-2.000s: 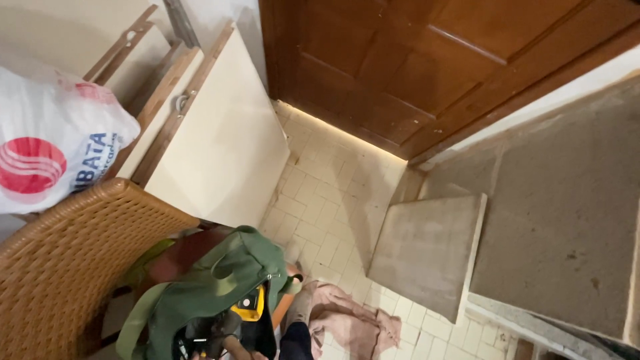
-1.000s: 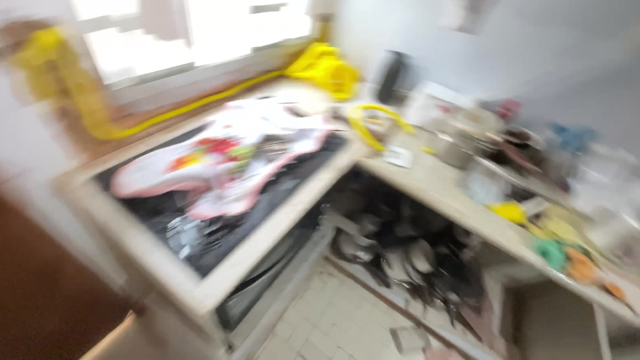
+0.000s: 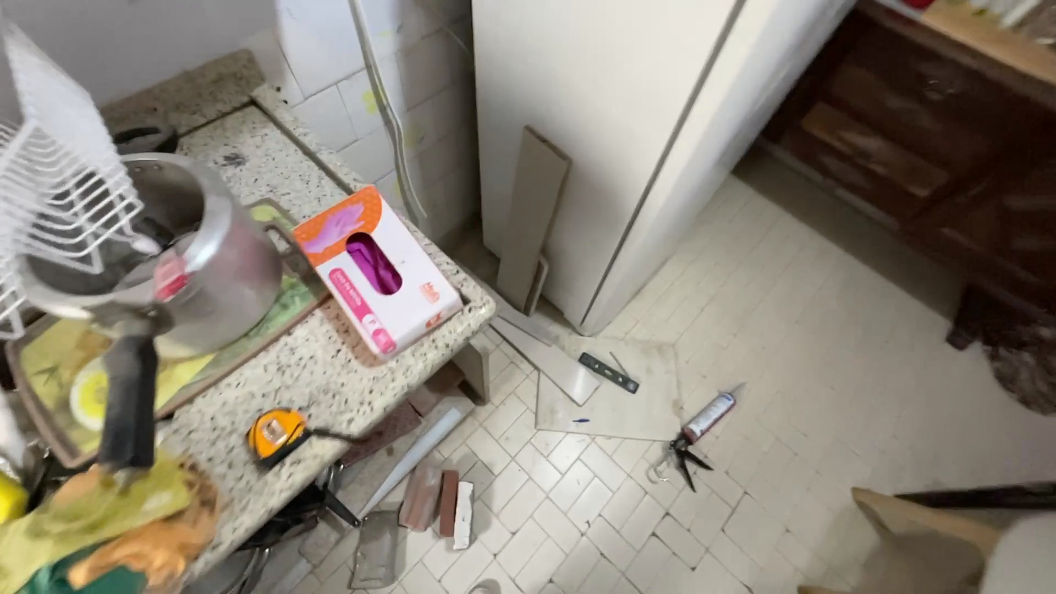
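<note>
Neither of my hands is in the head view. An orange and black tape measure [image 3: 277, 435] lies on the speckled stone counter [image 3: 223, 404], near its front edge. A box of disposable gloves [image 3: 378, 272], with purple gloves showing in its opening, lies at the counter's corner. Left of it, a metal pressure cooker pot [image 3: 206, 247] with a black handle stands on a patterned tray [image 3: 268, 326]. On the floor, a caulking gun with a cartridge [image 3: 707, 419] lies beside a square tile [image 3: 652, 408], and a small spirit level [image 3: 609, 373] rests on that tile.
A white refrigerator [image 3: 594, 107] stands beyond the counter, with a narrow board [image 3: 535, 219] leaning on it. Brick pieces [image 3: 448, 503] lie on the floor below the counter edge. A white wire rack [image 3: 66, 198] and crumpled cloths [image 3: 140, 528] are at the left. Dark wooden drawers [image 3: 916, 140] stand at upper right.
The view has swung far, from a brown door and a green bag, past a window and cluttered counter, to this counter corner and floor.
</note>
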